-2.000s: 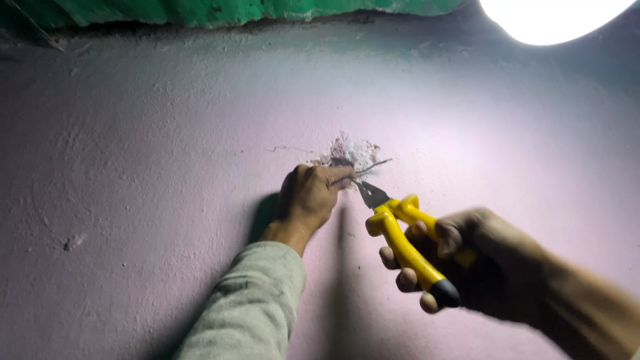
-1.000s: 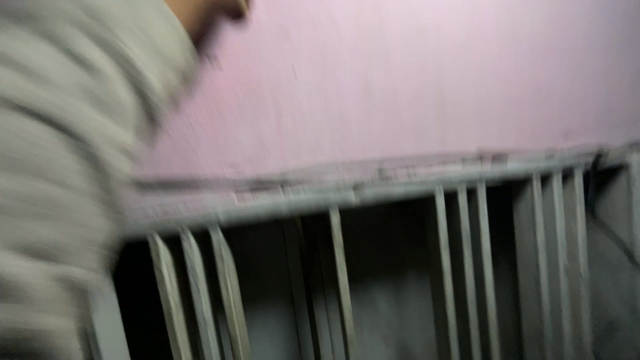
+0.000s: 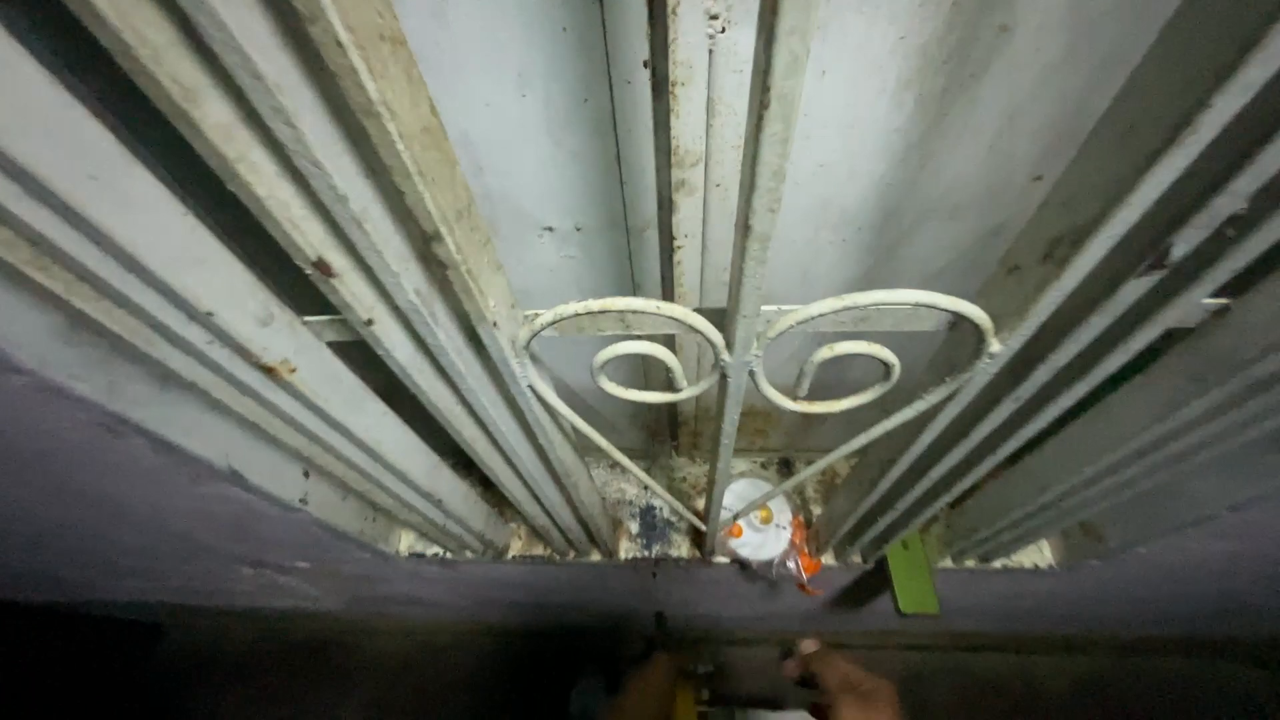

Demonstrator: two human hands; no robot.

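Note:
Both hands are low in the view, dark and blurred. My left hand (image 3: 648, 688) is at the bottom edge, left of the middle, beside a narrow yellow piece (image 3: 685, 698) that may be a handle of the pliers. To its right, my right hand (image 3: 845, 685) shows curled fingers, one fingertip brightly lit. Whether either hand grips something cannot be made out. Above them, on the window sill, a round white object (image 3: 757, 525) with orange parts sits behind the grille, with crumpled clear and orange plastic (image 3: 803, 560) at its side.
A painted metal window grille (image 3: 742, 250) with upright bars and two scrolls (image 3: 640, 305) rises over the sill, in front of pale shutter panels (image 3: 900, 130). A flat green piece (image 3: 911, 575) juts over the sill edge at right. Purplish wall (image 3: 120, 480) lies below and beside it.
The view has swung from the pink wall down to the window grille and sill. Both hands, earlier up at the damaged wall patch with yellow-handled pliers in the right, are now low by the sill.

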